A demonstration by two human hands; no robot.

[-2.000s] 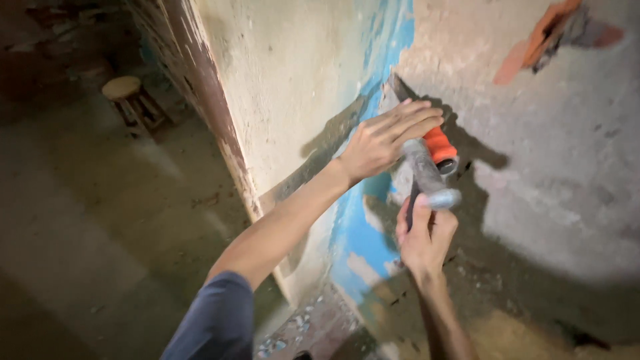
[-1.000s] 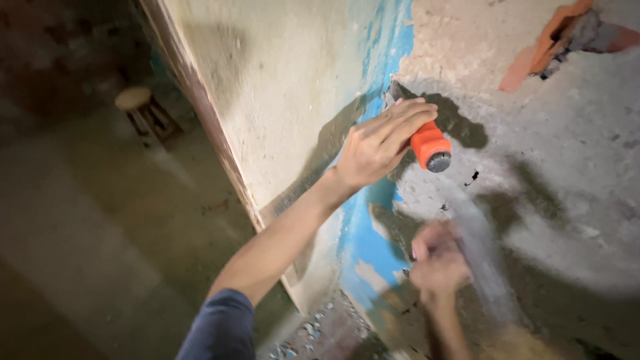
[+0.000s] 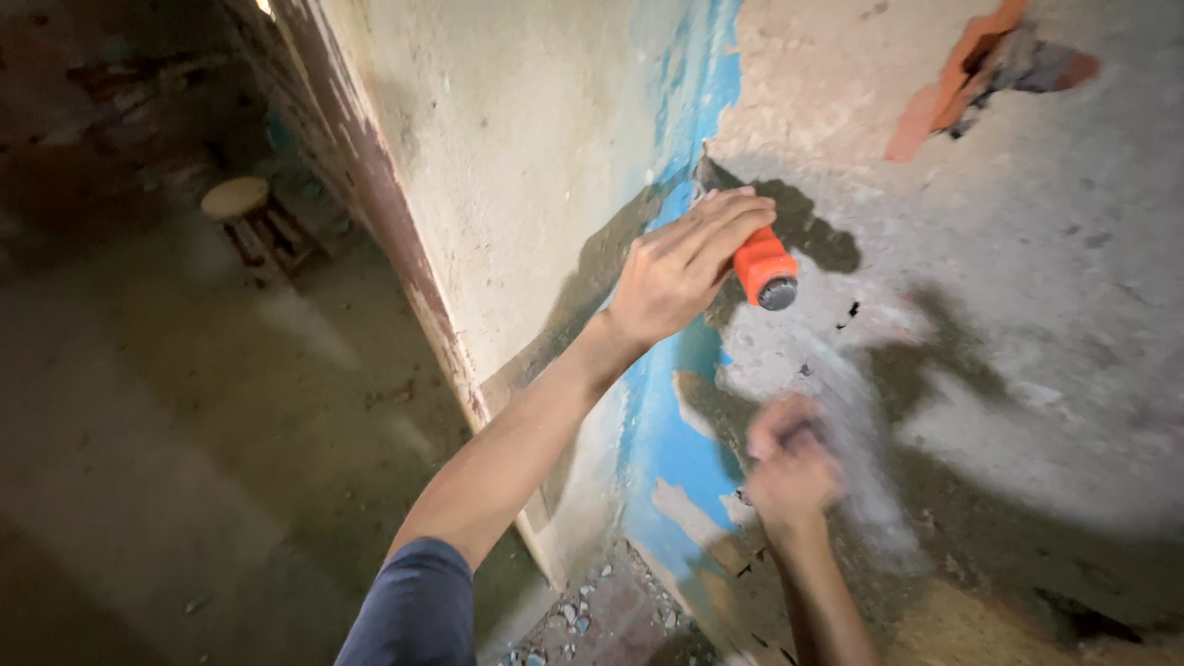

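Observation:
My left hand is closed around a tool with an orange handle and a dark butt end. Its tip is at the blue paint edge on the wall, mostly hidden by my fingers. Lower right, my right hand is a blur in a fist around a hammer, whose grey head shows only as a pale streak. Flaking blue paint runs down the wall corner, beside bare grey plaster.
A wooden stool stands on the dark floor at left. The wall's worn brown edge comes down between. Paint chips lie at the wall's foot. An orange-edged broken recess is at upper right.
Two seconds ago the hammer's head was against the orange handle's end; now it is away, lower down, with my right hand. My left hand has stayed on the orange-handled tool.

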